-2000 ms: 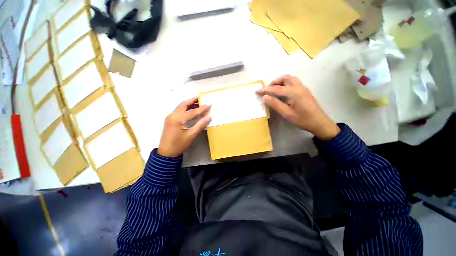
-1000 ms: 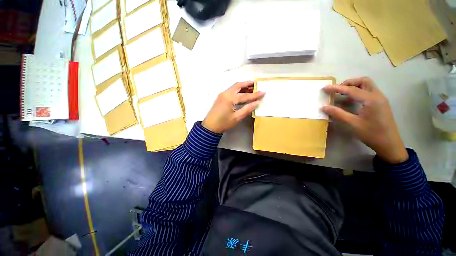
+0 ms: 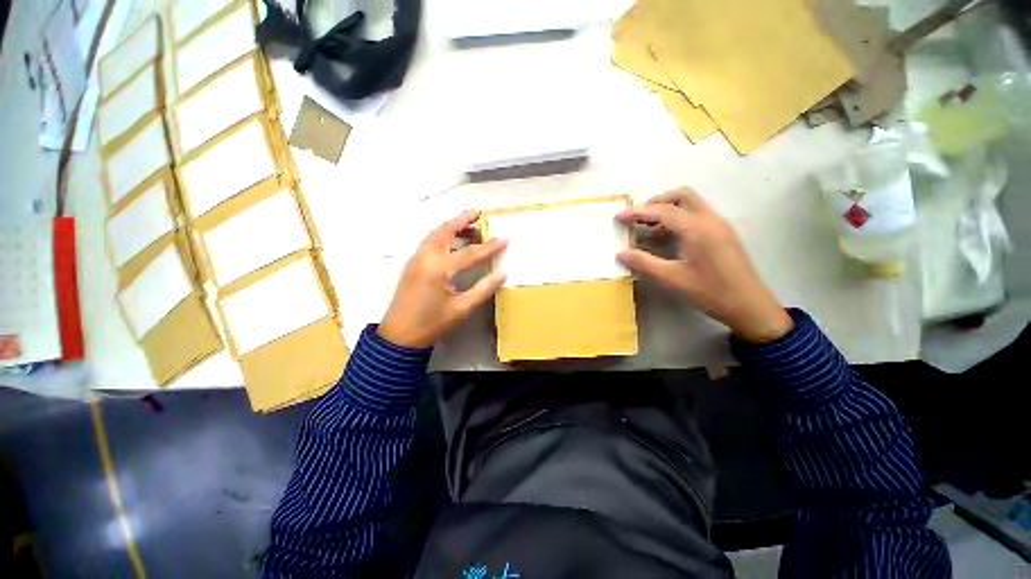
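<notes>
A tan panel stack [image 3: 568, 321] lies at the table's front edge before me. A white card [image 3: 563, 244] lies flat over its far half, with a thin tan rim showing along the far side. My left hand [image 3: 441, 278] has its thumb and fingers on the card's left edge. My right hand [image 3: 699, 258] has its thumb and fingers on the card's right edge. Both hands hold the card against the panel. A white insert stack [image 3: 527, 164] with a grey side lies just beyond.
Two columns of glued pieces [image 3: 267, 296] stand at left. A small brown-grey square [image 3: 320, 130] and a black knotted band [image 3: 360, 51] lie beyond. Spare tan panels [image 3: 741, 62] and a glue bottle [image 3: 876, 215] are at right. A red-edged calendar [image 3: 68, 288] is far left.
The view has shifted between frames. Both hands stay at the two sides of the white card, and the card keeps its place on the panel.
</notes>
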